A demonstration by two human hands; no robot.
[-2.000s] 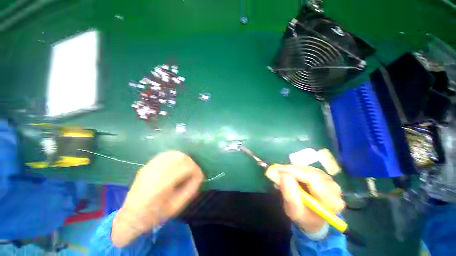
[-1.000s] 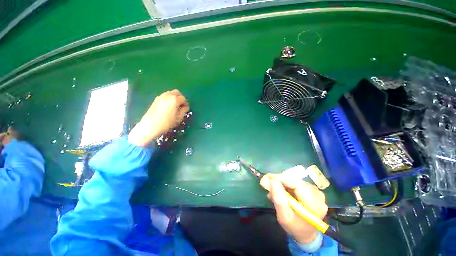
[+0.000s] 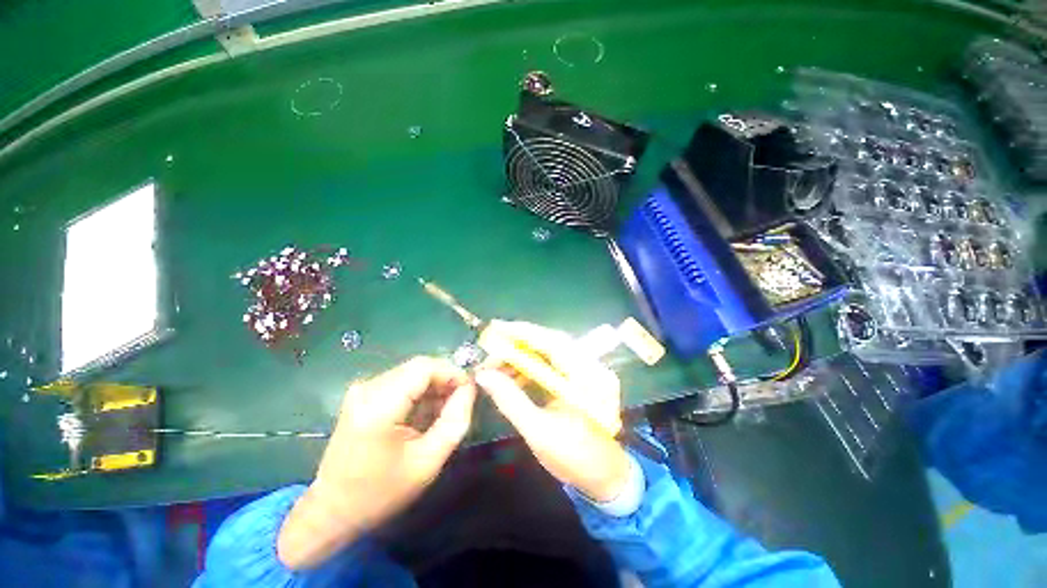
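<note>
My left hand (image 3: 396, 442) and my right hand (image 3: 563, 414) meet near the bench's front edge. My left fingertips pinch something small, perhaps a wired part; the fingers mostly hide it. My right hand holds the yellow soldering iron (image 3: 459, 308), its tip pointing up and left above the mat. A small shiny piece (image 3: 466, 355) shows between the fingertips of both hands. The tangled pile of wired parts (image 3: 287, 293) lies on the mat left of centre. Solder wire (image 3: 247, 434) runs from the yellow and black spool stand (image 3: 121, 427) towards my left hand.
A white tray (image 3: 111, 279) lies at left. A fume extractor fan (image 3: 565, 172), the blue soldering station (image 3: 689, 270) and the tip cleaner tray (image 3: 781, 270) stand to the right. Blister trays (image 3: 918, 218) lie far right. White and yellowish blocks (image 3: 640, 341) are by my right hand. Small round parts (image 3: 351, 340) lie on the mat.
My left hand has come back from the pile to my right hand. My right hand has turned, with the iron tip lifted away from the front work spot. The view has shifted right.
</note>
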